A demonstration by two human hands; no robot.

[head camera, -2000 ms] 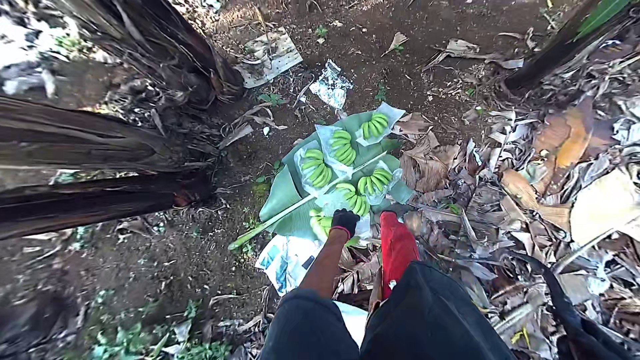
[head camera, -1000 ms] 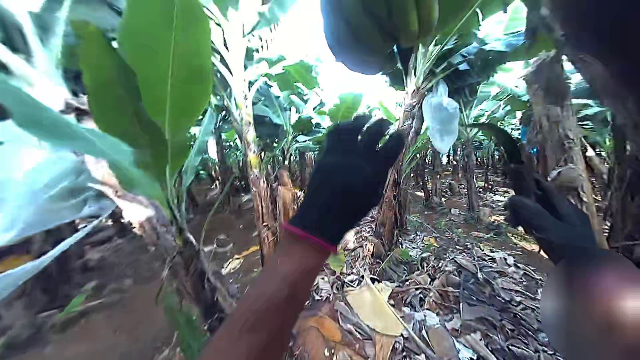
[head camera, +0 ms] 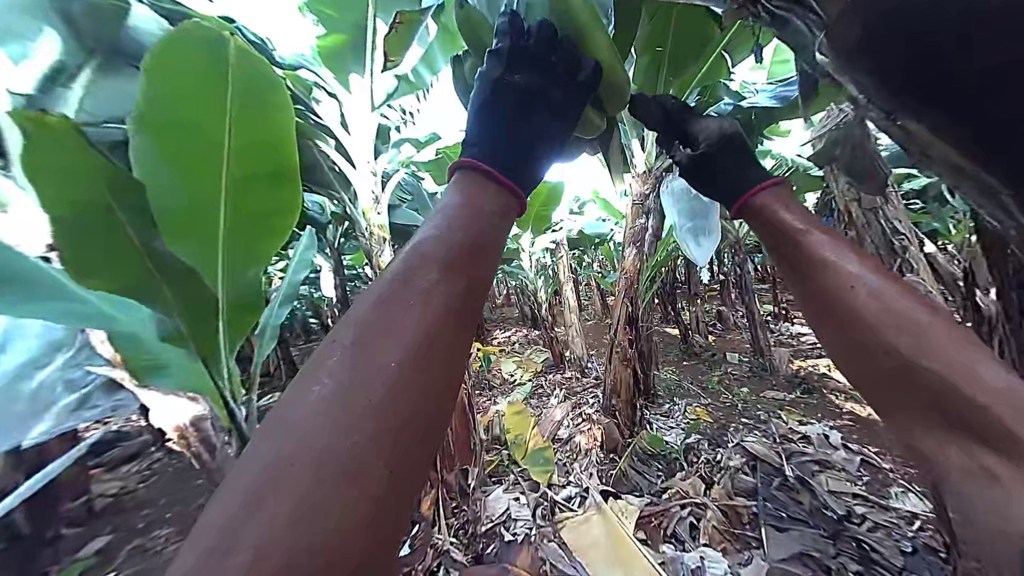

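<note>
Both arms reach up toward green bananas [head camera: 596, 52] hanging at the top centre of the head view. My left hand [head camera: 532, 100], in a dark glove with a red cuff, lies against the near side of the bananas, its fingers pointing up; whether it grips them cannot be told. Just right of the fruit is my right hand [head camera: 704, 148], gloved the same way, its fingers bent and pointing left at the bananas' lower right edge. What that hand holds, if anything, is hidden.
A translucent bag [head camera: 691, 218] hangs beyond my right hand. A banana trunk [head camera: 634, 304] stands ahead, a thick dark stem [head camera: 920, 104] slants across the upper right. Broad leaves [head camera: 220, 176] and plastic sheeting [head camera: 60, 380] are at left. Dry leaf litter [head camera: 720, 488] covers the ground.
The view has swung up from the ground, where bananas lay on a leaf. Since one second ago, my left hand has risen to the hanging bananas and my right hand has come in beside them.
</note>
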